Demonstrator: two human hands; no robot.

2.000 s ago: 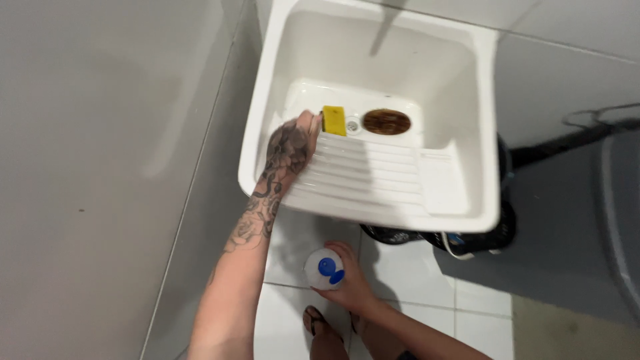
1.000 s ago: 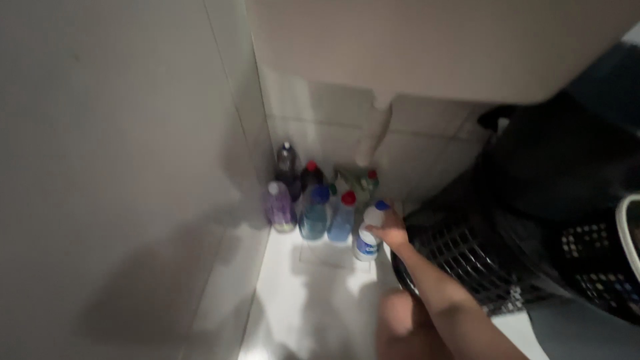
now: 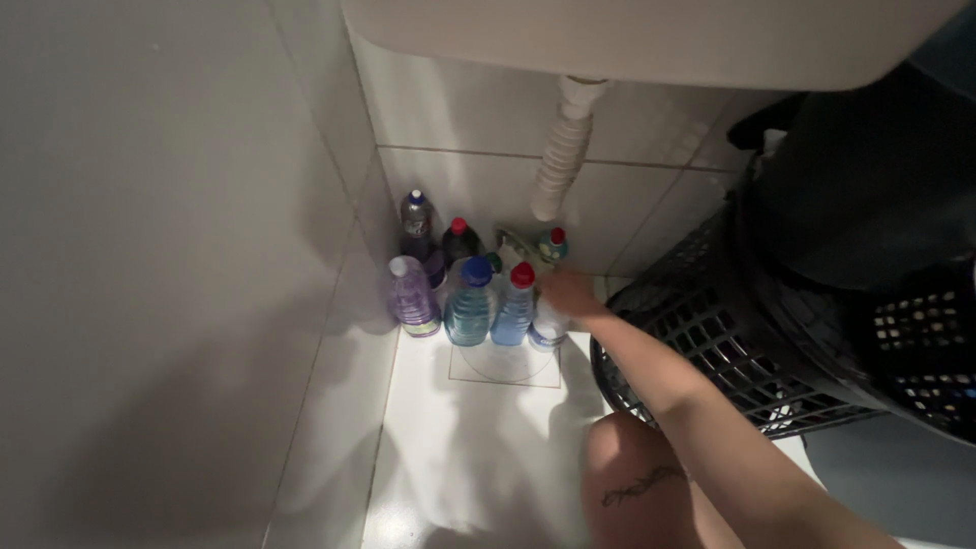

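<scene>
My right hand [image 3: 568,295] is at the top of a white plastic bottle [image 3: 547,329], which stands on the floor at the right end of a group of bottles; the hand covers its cap, and its fingers are blurred. Just left of it are a blue bottle with a red cap [image 3: 515,309] and a larger blue-green bottle with a blue cap [image 3: 470,309]. A purple bottle with a white cap [image 3: 414,299] stands at the left. Behind are a dark bottle with a red cap [image 3: 460,242], a tall bottle [image 3: 417,225] and a small red-capped bottle [image 3: 554,245]. My left hand is out of view.
Overhead is the underside of the laundry sink [image 3: 610,38], with a corrugated drain hose [image 3: 563,160] hanging from it. A black plastic laundry basket [image 3: 686,328] with dark cloth [image 3: 862,183] stands at the right. A tiled wall [image 3: 343,305] runs along the left.
The view has dropped from the sink basin to the floor beneath it. My right hand has brought the white bottle down beside the others. My left hand, earlier in the basin by a yellow sponge, has left the view.
</scene>
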